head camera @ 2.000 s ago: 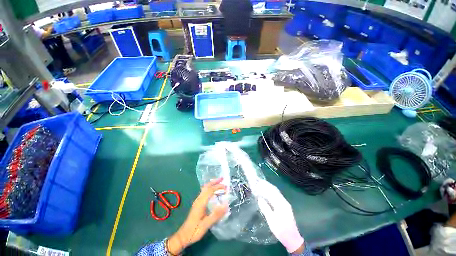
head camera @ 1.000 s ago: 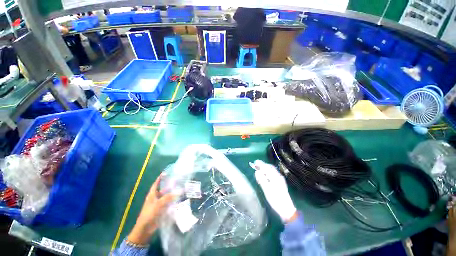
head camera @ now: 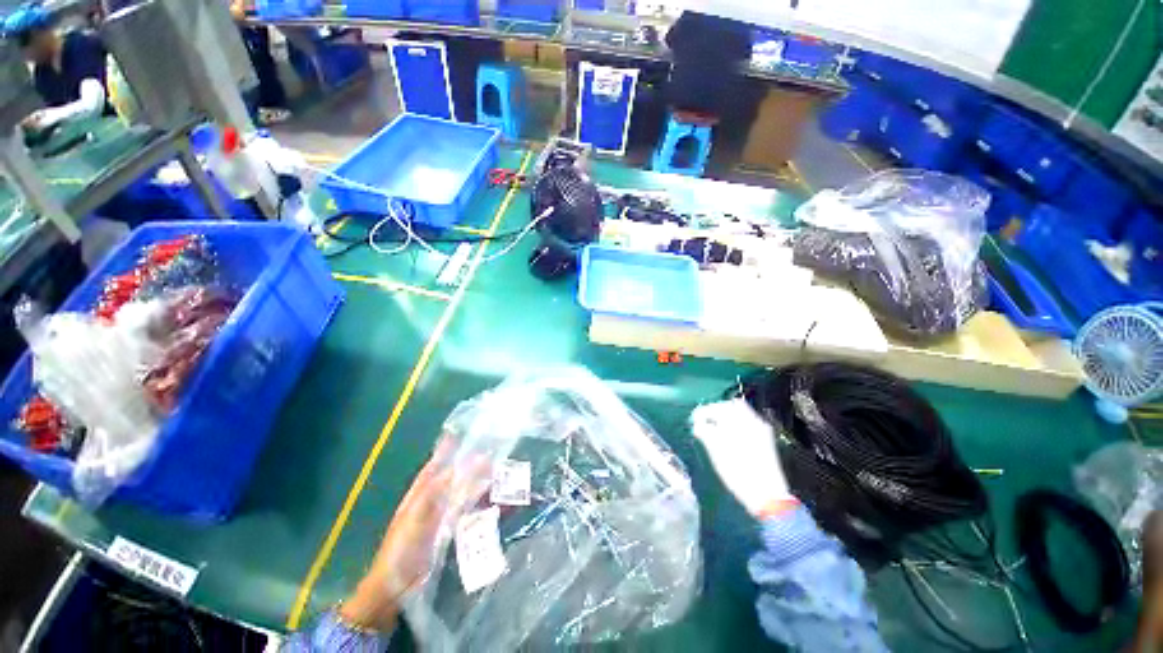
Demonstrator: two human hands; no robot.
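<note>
A clear plastic bag (head camera: pixel 612 536) lies on the green bench in front of me, with thin pale and dark pieces and white labels inside. My bare left hand (head camera: pixel 427 517) is at the bag's left side, partly seen through the plastic; whether it grips the film is unclear. My gloved right hand (head camera: pixel 737 447) is between the bag and the thick black cable coil (head camera: pixel 880 447), its fingertips near the coil's left edge. I cannot tell whether it holds anything. The scissors do not show.
A large blue crate (head camera: pixel 274 344) with red pieces and a plastic bag stands left. A small light-blue tray (head camera: pixel 640 287) is by the cream box (head camera: pixel 816 355), which bears a bagged dark bundle (head camera: pixel 893 274). A blue tray (head camera: pixel 415 166), black device (head camera: pixel 565 204) and fan (head camera: pixel 1122 355) stand behind. A smaller coil (head camera: pixel 1071 561) lies right.
The bag has spread out and moved left, and my right hand has left it towards the coil. The view has shifted. A plastic bag now lies in the crate, and the red-handled scissors no longer show.
</note>
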